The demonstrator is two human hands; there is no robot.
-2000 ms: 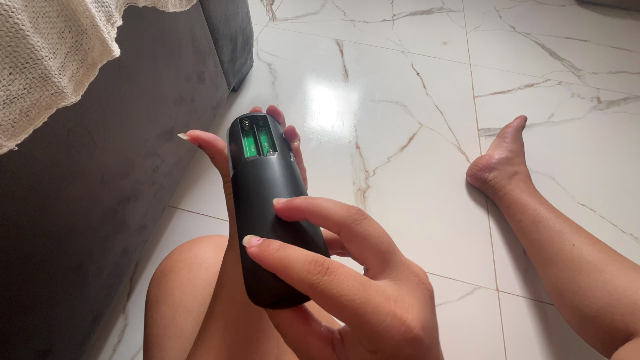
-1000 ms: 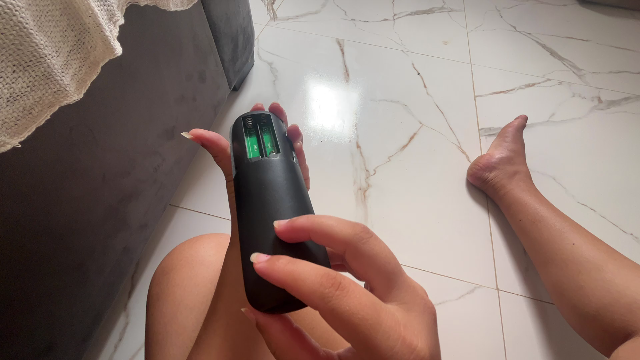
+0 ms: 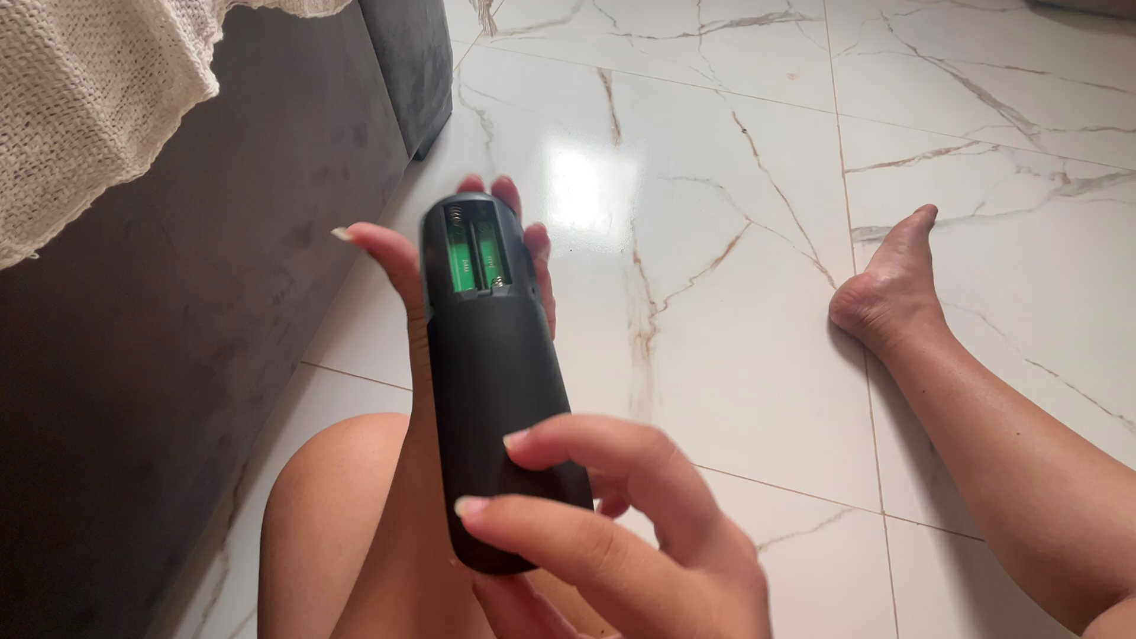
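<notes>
A black remote control (image 3: pixel 497 373), its back facing up, lies tilted in my left hand (image 3: pixel 395 275), whose thumb sticks out on the left while the fingers wrap the far end and right side. At the far end the battery compartment is uncovered, showing two green batteries (image 3: pixel 477 259) side by side with metal springs. My right hand (image 3: pixel 621 515) grips the near end, two fingertips on the dark back surface and the thumb beneath. The palm of my left hand is hidden under the remote.
A grey upholstered piece of furniture (image 3: pixel 222 195) stands along the left, a cream woven throw (image 3: pixel 98 98) draped over it. White marble-look tiles (image 3: pixel 728 355) with brown veins form the floor. A bare leg and foot (image 3: pixel 896 293) rest at the right; a bent knee (image 3: pixel 328 497) is below.
</notes>
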